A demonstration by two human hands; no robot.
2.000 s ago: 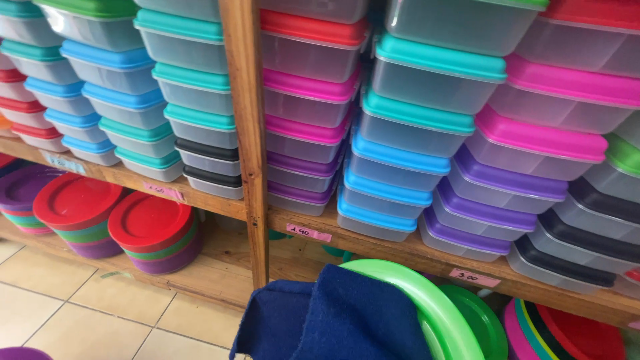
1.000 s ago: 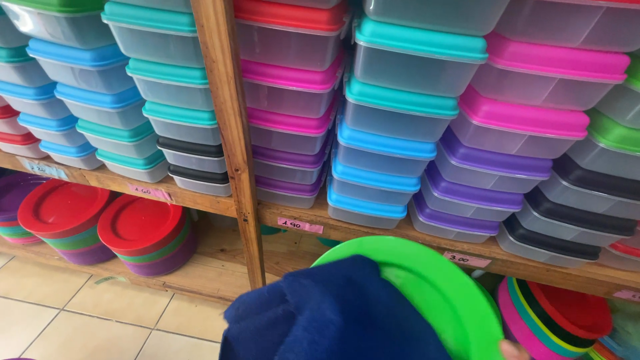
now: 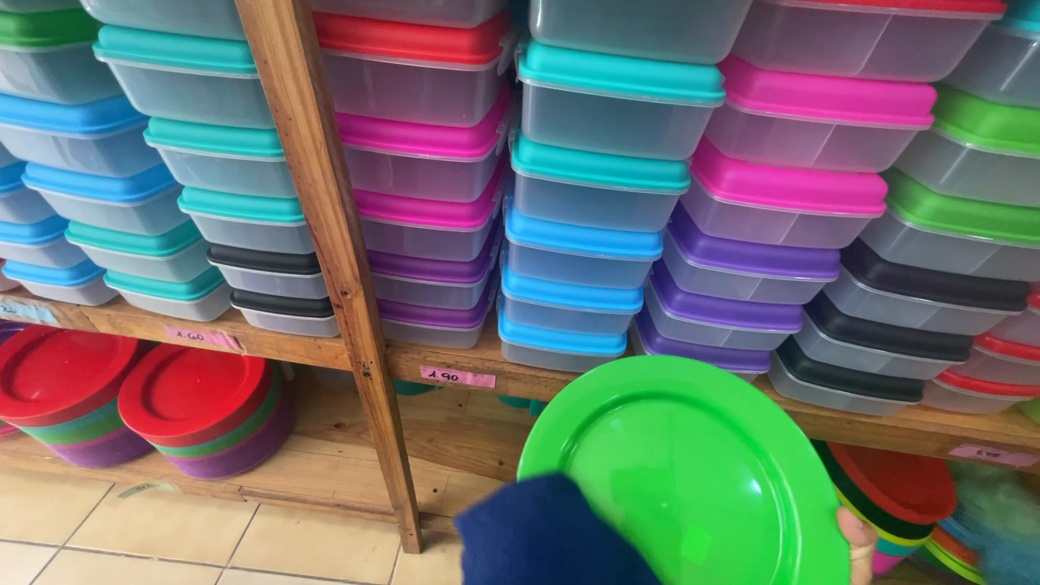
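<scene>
A bright green plastic plate (image 3: 682,455) is held up at the lower middle right, tilted so its face shows. My right hand (image 3: 860,543) grips its right rim, with only the fingers showing at the edge. A dark blue cloth (image 3: 552,536) lies against the lower left of the plate and covers part of its rim. My left hand is not visible; whether it is under the cloth I cannot tell.
Stacked clear plastic boxes with coloured lids (image 3: 601,187) fill a wooden shelf (image 3: 520,366) behind the plate. A slanting wooden post (image 3: 325,244) divides it. Below stand piles of round plates with red tops (image 3: 195,398), above a tiled floor (image 3: 162,532).
The green plate, largely behind the blue cloth two seconds ago, now shows most of its face. The cloth sits lower against it. Fingers have come into sight at the plate's right rim.
</scene>
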